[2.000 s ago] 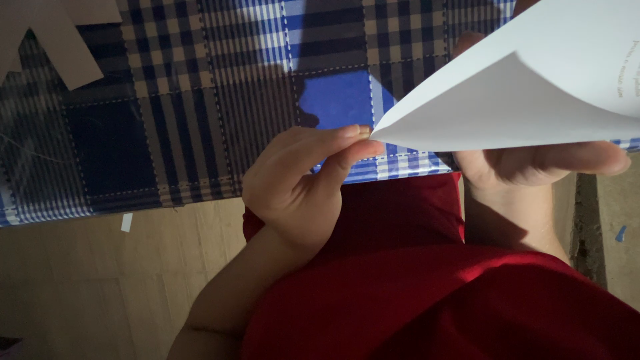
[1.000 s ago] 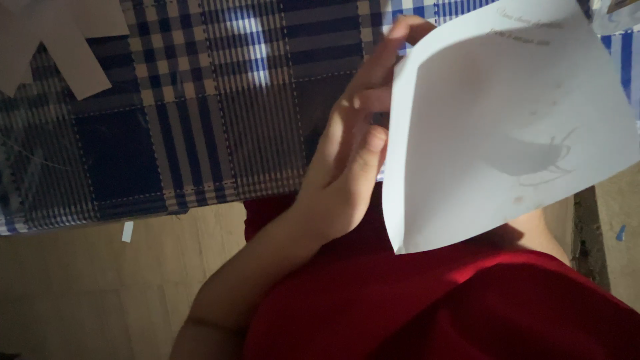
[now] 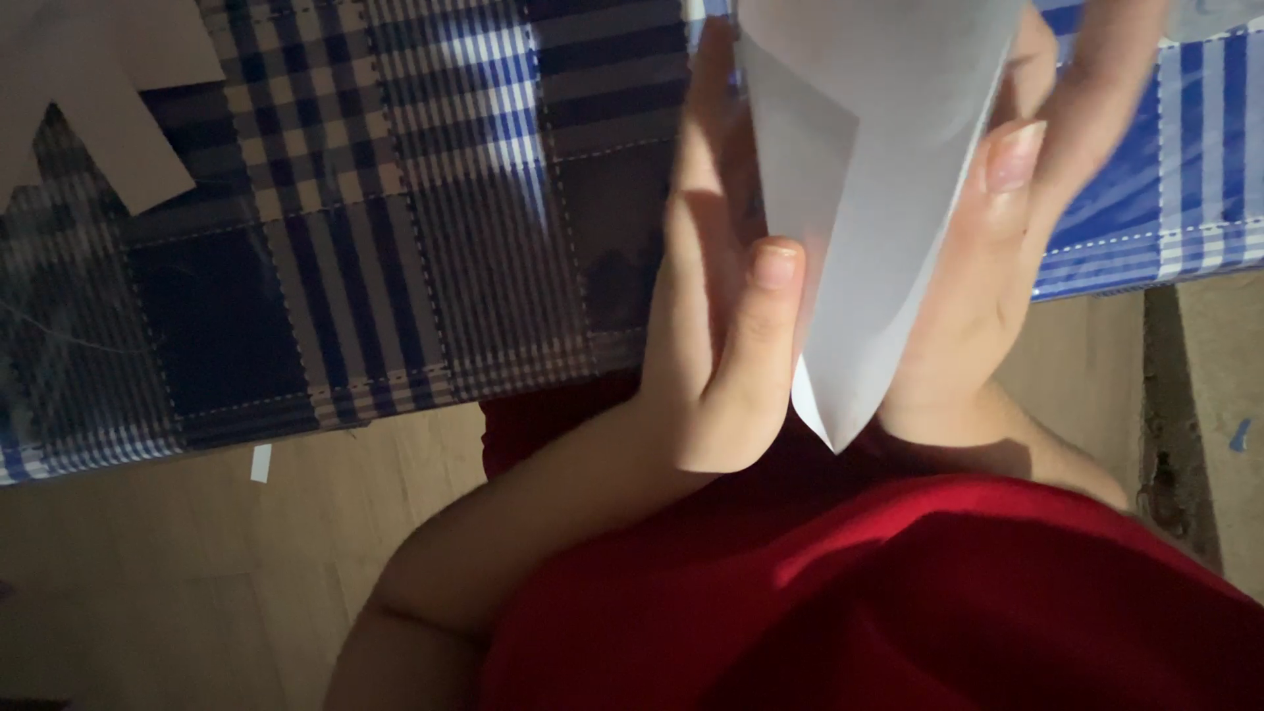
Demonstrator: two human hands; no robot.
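A sheet of white paper [image 3: 889, 217], curled into a narrowing shape with its pointed end toward my body, stands between my two hands. Along its left side lies my left hand [image 3: 726, 326], the thumb pressed on the paper's edge and the fingers behind it. My right hand [image 3: 997, 247] holds the right side, its thumb bent near the edge and another finger stretched up and away. The top of the paper runs out of view.
A table with a blue and white plaid plastic cover [image 3: 395, 227] is in front of me. Cut white paper strips [image 3: 128, 128] lie at its upper left. On the floor are a small white scrap [image 3: 261, 462] and a blue scrap [image 3: 1240, 434].
The paper was a broad, loosely bent sheet and is now curled narrow, its point toward me. My left hand has gone from pinching a corner to lying along the side; my right hand shows more.
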